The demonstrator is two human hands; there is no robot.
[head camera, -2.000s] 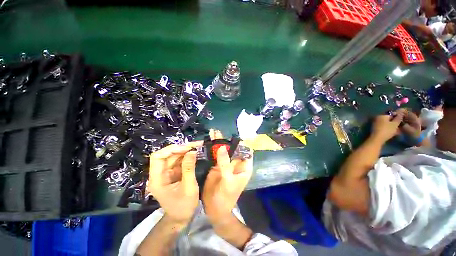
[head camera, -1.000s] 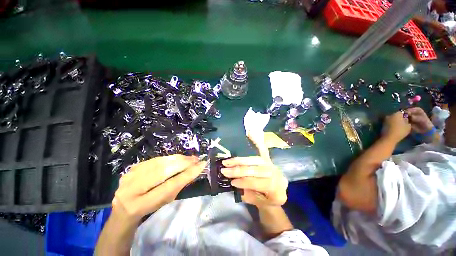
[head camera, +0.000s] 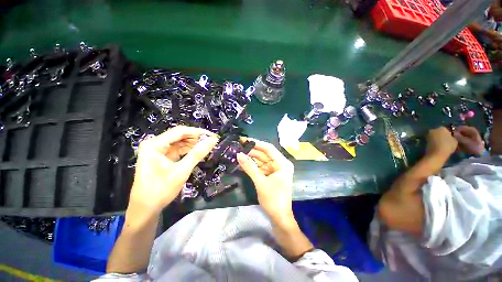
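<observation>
My left hand (head camera: 165, 165) and my right hand (head camera: 269, 173) are near the bench's front edge, bare. Between them they hold a dark piece with a black strap and shiny parts (head camera: 228, 154), likely a watch. The fingers of both hands pinch its two sides. A tangled pile of black straps with silver buckles (head camera: 170, 102) lies just beyond and left of my hands. The fingers hide part of the held piece.
A black foam compartment tray (head camera: 71, 143) stands left. A glass bottle (head camera: 271, 85) is beyond the pile. A white cloth (head camera: 292, 130), white sheet (head camera: 326, 92), round metal heads (head camera: 333, 124) and yellow-black tape (head camera: 319, 151) lie right. A coworker's arm (head camera: 410, 184) is far right. Blue bins (head camera: 82, 245) sit below.
The held piece is raised and turned from its position a second ago. The white cloth now lies apart from my right hand, and the pale strips are no longer visible. The view has shifted left.
</observation>
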